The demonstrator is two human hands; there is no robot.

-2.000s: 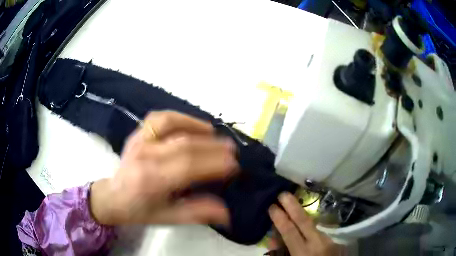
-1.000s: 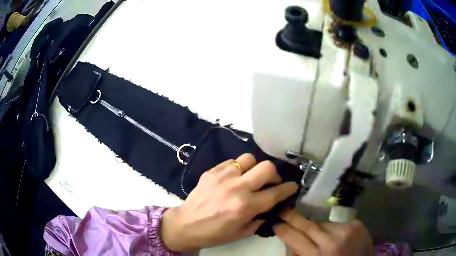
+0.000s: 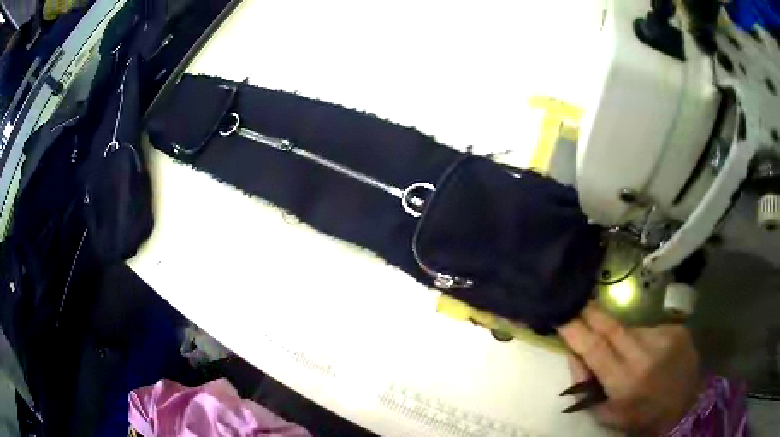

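Observation:
The dark strap panel (image 3: pixel 342 175) lies flat on the white tabletop, frayed edges showing. Its large rounded pocket (image 3: pixel 505 235) is at the right end, beside the presser foot area (image 3: pixel 637 235). The small pocket (image 3: pixel 195 119) is at the far left end. A silver zip (image 3: pixel 342 166) runs between two D-rings. My right hand (image 3: pixel 637 363) has its fingertips at the large pocket's lower right edge. Small dark pointed snips (image 3: pixel 584 395) stick out from under its fingers. My left hand is out of the picture; only its pink sleeve (image 3: pixel 209 410) shows at the bottom.
The white sewing machine head (image 3: pixel 658 119) stands at the right, with a lit spot (image 3: pixel 622 292) below it. Yellow tape (image 3: pixel 554 128) is on the table. Dark stacked panels (image 3: pixel 115 196) hang at the left. A printed ruler (image 3: pixel 445 410) runs along the near edge.
My left hand has let go of the panel and left the picture. The large pocket is now uncovered. My right hand stays at its edge. The view has shifted, showing more of the near table edge.

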